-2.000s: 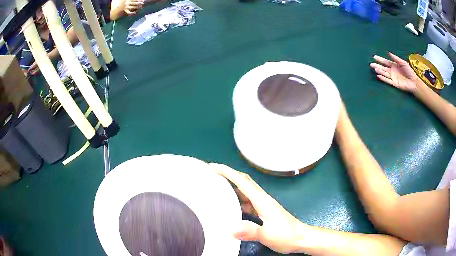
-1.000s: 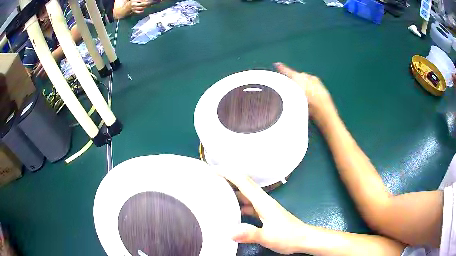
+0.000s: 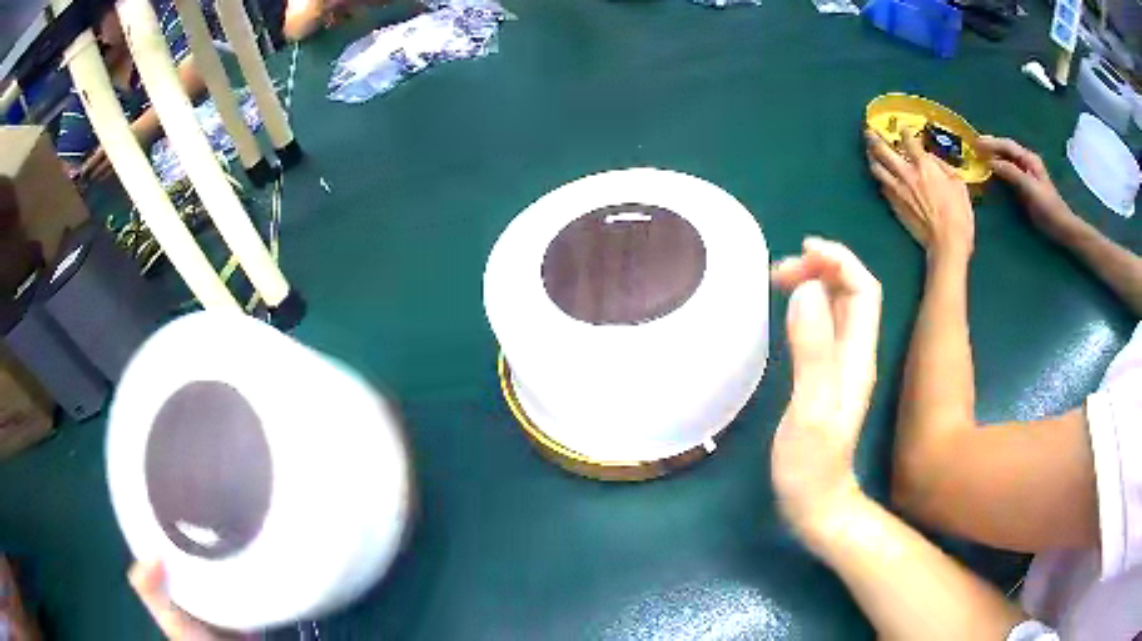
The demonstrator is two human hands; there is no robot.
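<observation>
A white drum-shaped unit [image 3: 313, 488] with a dark wood-grain top disc is at the lower left, tilted and slightly blurred. My left hand [image 3: 163, 604] shows only in part at its lower edge and holds it. A second white unit [image 3: 626, 388] stands upright on the mat at the centre, with a yellow-brown base rim and a small white tab at its lower edge. My right hand [image 3: 829, 376] is right of this unit, fingers slightly curled and empty, fingertips close to its side.
At the right, another person's hands [image 3: 933, 200] are on a yellow base [image 3: 887, 105] with a black fan inside. Cream padded tubes [image 3: 138, 188], grey cylinders [image 3: 107, 326] and a cardboard box [image 3: 31, 188] are at the left. Clear bags [image 3: 420, 48] and a blue bin [image 3: 914, 25] are farther back.
The left unit has moved left and up and tilted. My right hand has left it and moved right of the centre unit. The other person's hand has let go of the centre unit.
</observation>
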